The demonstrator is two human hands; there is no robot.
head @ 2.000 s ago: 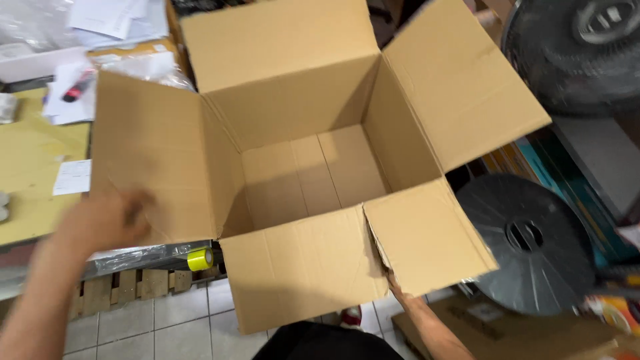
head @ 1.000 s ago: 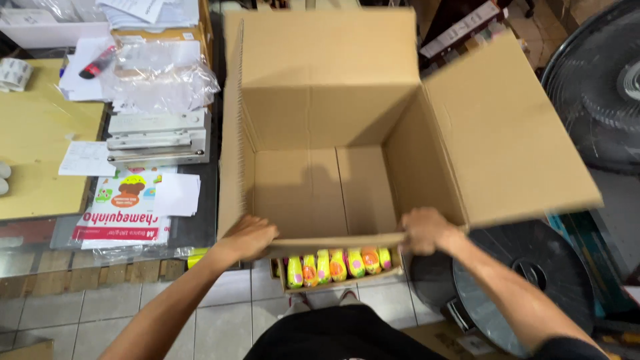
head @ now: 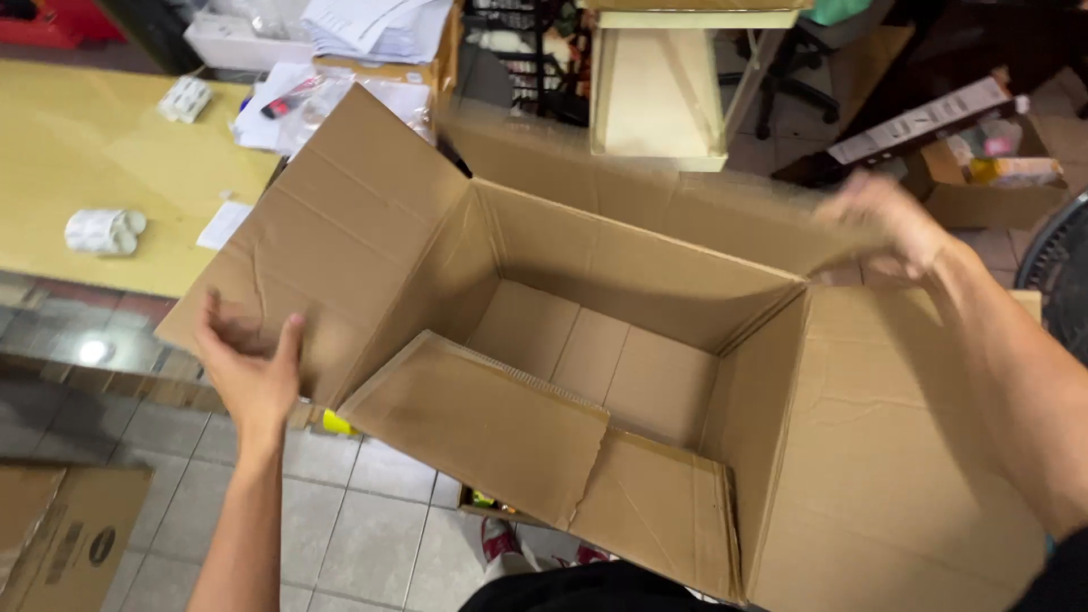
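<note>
An empty cardboard box lies open below me, tilted in the view, its flaps spread. The near flap has a torn edge and leans inward over the opening. My left hand is at the outer part of the left flap, thumb and fingers apart; whether it touches the board is unclear. My right hand, blurred, is beside the right end of the far flap, which is blurred too. I cannot tell whether the fingers touch it. The right flap lies outward under my right forearm.
At left stands a yellow-topped table with white rolls and papers. Another carton is at lower left. A white stand is beyond the box, a box of items at upper right, and a black fan at the right edge.
Both hands have left the near edge of the box, where they were a second ago. The near flap now leans inward and the left flap is spread outward. The box appears turned in the view.
</note>
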